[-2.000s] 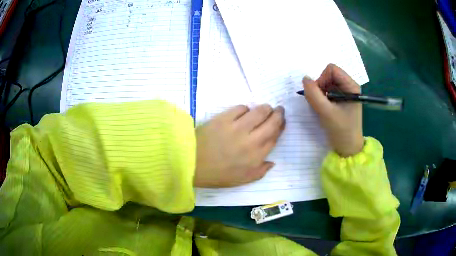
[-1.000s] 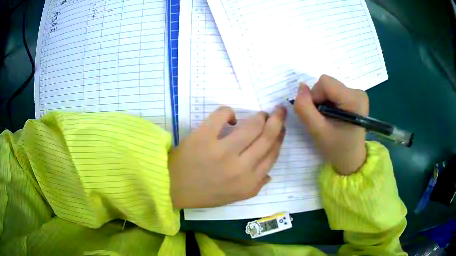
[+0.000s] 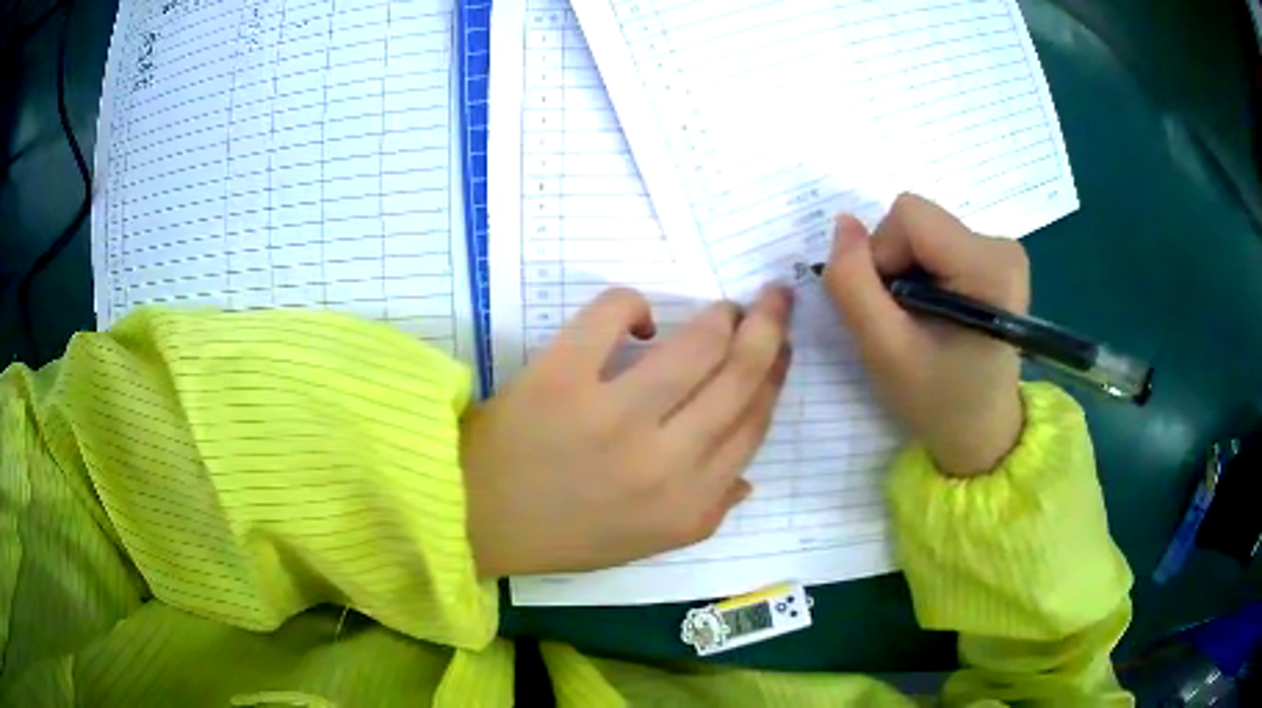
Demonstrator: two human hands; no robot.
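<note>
My right hand [image 3: 941,325] holds a black pen [image 3: 990,321] with a clear end section. Its tip touches or is just over the ruled form [image 3: 844,470], beside a small handwritten mark. My left hand [image 3: 623,429] lies flat on the form, fingertips close to the pen tip, and holds nothing that I can see. Another ruled sheet [image 3: 886,97] lies at an angle over the upper part. A blue strip of the clipboard [image 3: 479,180] shows between the form and the reference form [image 3: 291,180] on the left.
A small white device [image 3: 747,620] with a grey screen lies below the form's lower edge. A black block [image 3: 1239,512] and a small blue-and-clear item [image 3: 1193,512] are at the right. A thin black cable [image 3: 67,221] runs along the far left of the green bench [image 3: 1163,277].
The view has shifted, so the papers appear lower and further left than two seconds ago. The pen is more steeply tilted, and its tip has moved slightly right during the last second.
</note>
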